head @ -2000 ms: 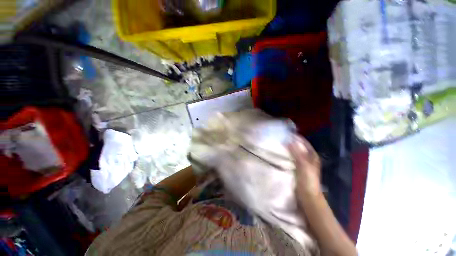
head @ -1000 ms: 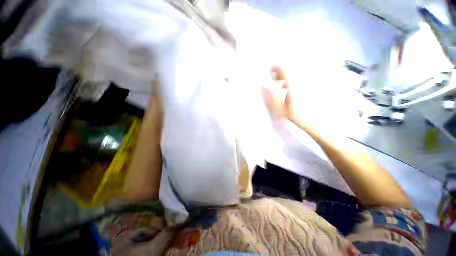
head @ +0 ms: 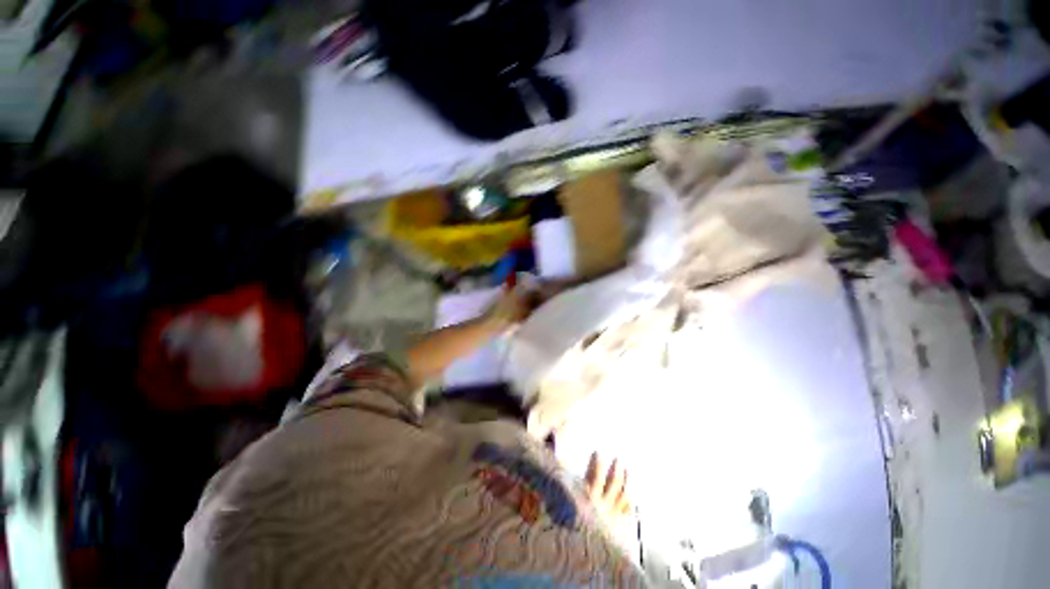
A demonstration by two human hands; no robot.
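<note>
Cream and white cloth pieces (head: pixel 737 230) lie bunched on the brightly lit white table (head: pixel 806 334), with folds running down to its left edge. My left hand (head: pixel 516 301) is blurred at the cloth's left edge, arm reaching out over the floor side; its grip cannot be made out. My right hand (head: pixel 608 483) shows only as a few fingers, slightly apart, low on the table; glare and my clothing hide the rest. Small metal machine parts (head: pixel 758 506) and a blue curved tube (head: pixel 812 558) are right of these fingers.
A red basket (head: pixel 282 345) with pale contents stands on the floor at left. A yellow crate (head: pixel 461 244) and brown cardboard (head: pixel 596 224) are beyond my left hand. Another white table (head: pixel 691 69) with a black object (head: pixel 472 69) crosses the top. Clutter with a pink item (head: pixel 921 253) lies at right.
The view has swung round, bringing the red basket and the far table into sight. The cloth now lies on the table beyond my hands, instead of stretching across toward my lap.
</note>
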